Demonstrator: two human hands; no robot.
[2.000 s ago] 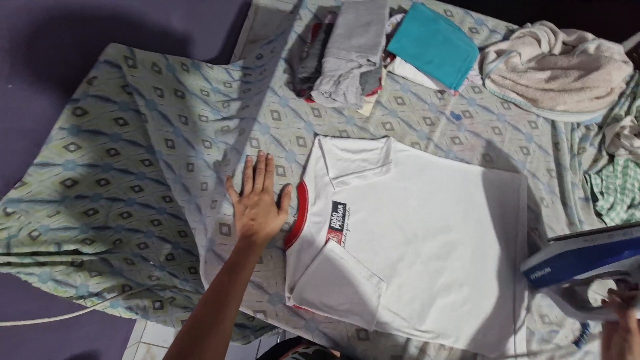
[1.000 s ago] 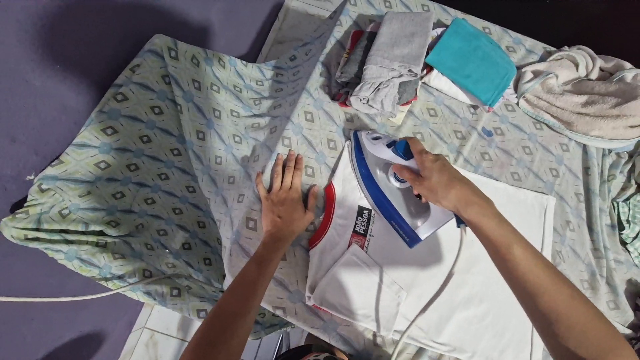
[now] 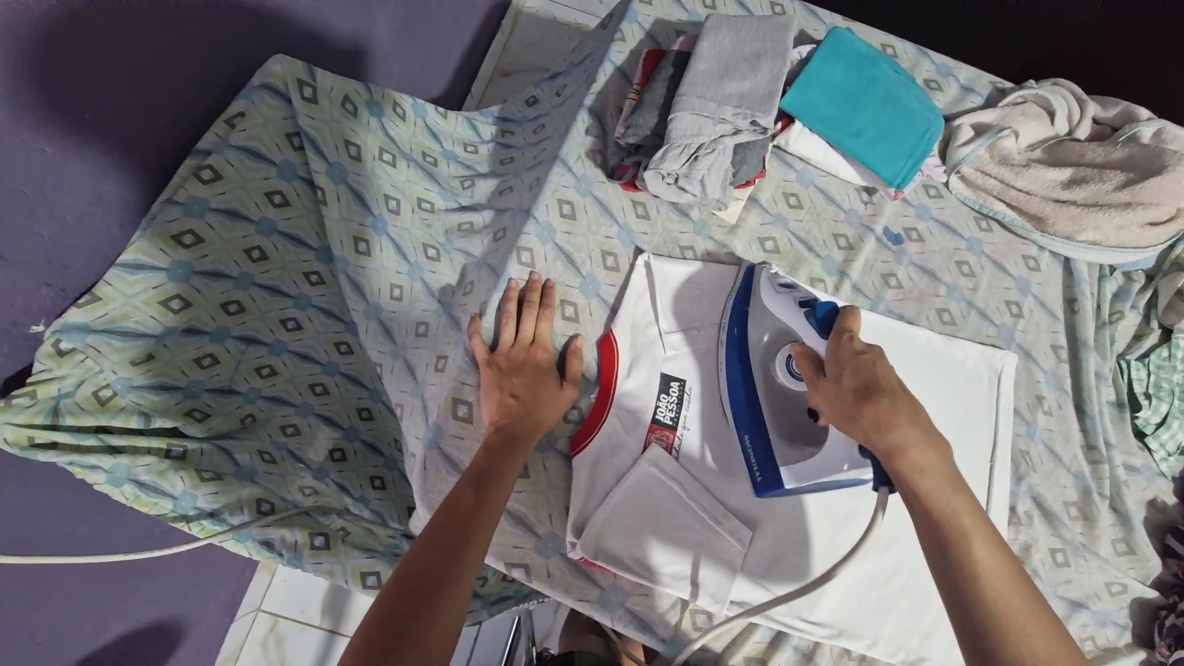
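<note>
A folded white T-shirt (image 3: 888,555) with a red collar and a printed patch lies on a patterned cloth (image 3: 416,240). Its sleeves are folded inward. My right hand (image 3: 865,388) grips the handle of a blue and white electric iron (image 3: 786,398), which rests on the shirt right of the patch, its tip towards the upper sleeve. From the iron's heel a pale cord (image 3: 832,569) runs down across the shirt. My left hand (image 3: 527,370) lies palm down on the cloth, fingers spread, just left of the collar, holding nothing.
Above the shirt are a stack of folded clothes (image 3: 721,102), a folded teal cloth (image 3: 865,106) and a bunched beige towel (image 3: 1073,166). A green checked cloth (image 3: 1156,398) sits at the right edge. The patterned cloth drapes down on the left, and another cord length (image 3: 139,556) crosses there.
My right hand brought the iron from beside the shirt's right edge onto the sleeve near the collar, then moved it rightward on the shirt. My left hand stays beside the collar.
</note>
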